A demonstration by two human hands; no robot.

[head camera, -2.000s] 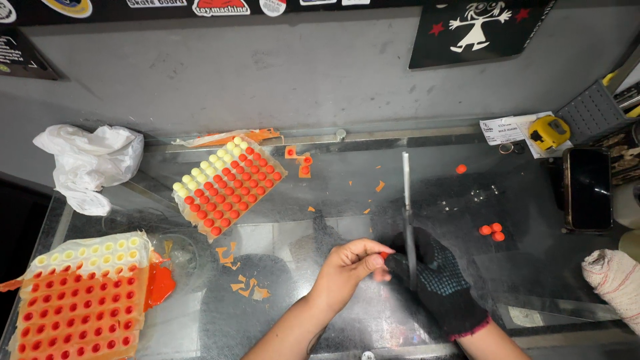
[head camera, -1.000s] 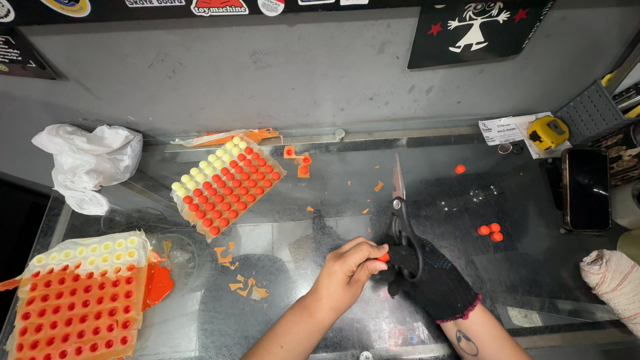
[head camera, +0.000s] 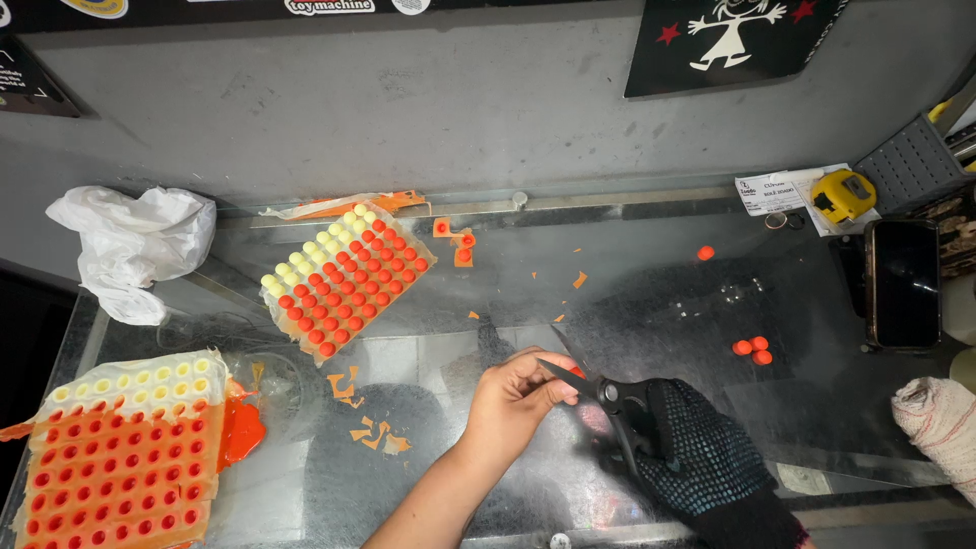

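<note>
My left hand (head camera: 512, 400), bare, pinches a small red rubber-like piece (head camera: 577, 372) between thumb and fingers over the glass-topped table. My right hand (head camera: 698, 450), in a black glove with blue grip dots, holds black-handled scissors (head camera: 610, 393). Their blades are spread around the red piece, pointing up and left. Several loose red plugs (head camera: 755, 349) lie to the right, with another red plug (head camera: 705, 252) farther back. At the back left is a sheet of raised red and pale yellow knobs (head camera: 347, 286). Small orange trimmings (head camera: 381, 436) lie left of my left hand.
A sheet with red and yellow cups (head camera: 122, 457) lies front left beside an orange spill (head camera: 244, 431). Behind it sits a crumpled white bag (head camera: 137, 236). Cut red squares (head camera: 463, 248) lie at the back. A tape measure (head camera: 842, 196), phone (head camera: 903, 284) and rolled cloth (head camera: 942, 427) are at the right.
The scissors were upright beside my left hand and now tilt left, their blades spread around the red piece. My right hand has turned with them.
</note>
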